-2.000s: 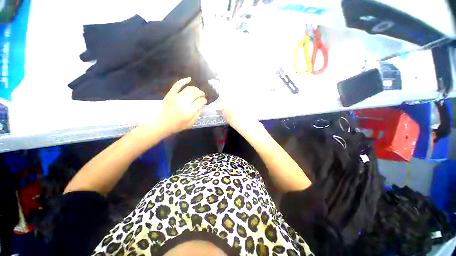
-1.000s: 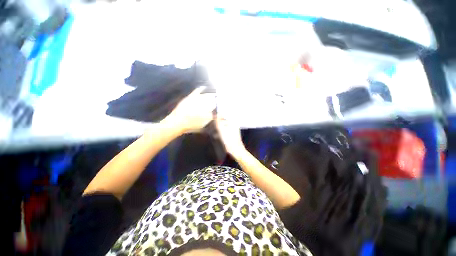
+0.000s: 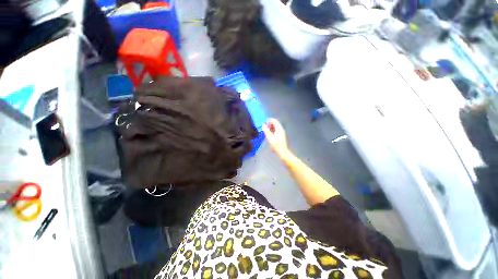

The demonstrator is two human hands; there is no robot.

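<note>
My right hand [image 3: 276, 136] is at the right edge of a blue plastic crate [image 3: 250, 101], with its fingers bent; whether they grip the rim is unclear. A large heap of dark brown-black garments [image 3: 177, 131] lies over the crate and covers most of it. Thin white loops show at the heap's left side and lower edge. My left hand is not in view.
A red stool [image 3: 147, 49] stands behind the heap. A white tub [image 3: 404, 147] is at right, and another dark garment heap [image 3: 240, 38] is at the back. The white table [image 3: 71, 229] at left holds scissors [image 3: 27, 201], snips [image 3: 46, 223] and a phone [image 3: 53, 140].
The view has swung right from the sewing table to the garment heap and crate. My right hand has left the black cloth and is out by the crate. My left hand has gone out of view.
</note>
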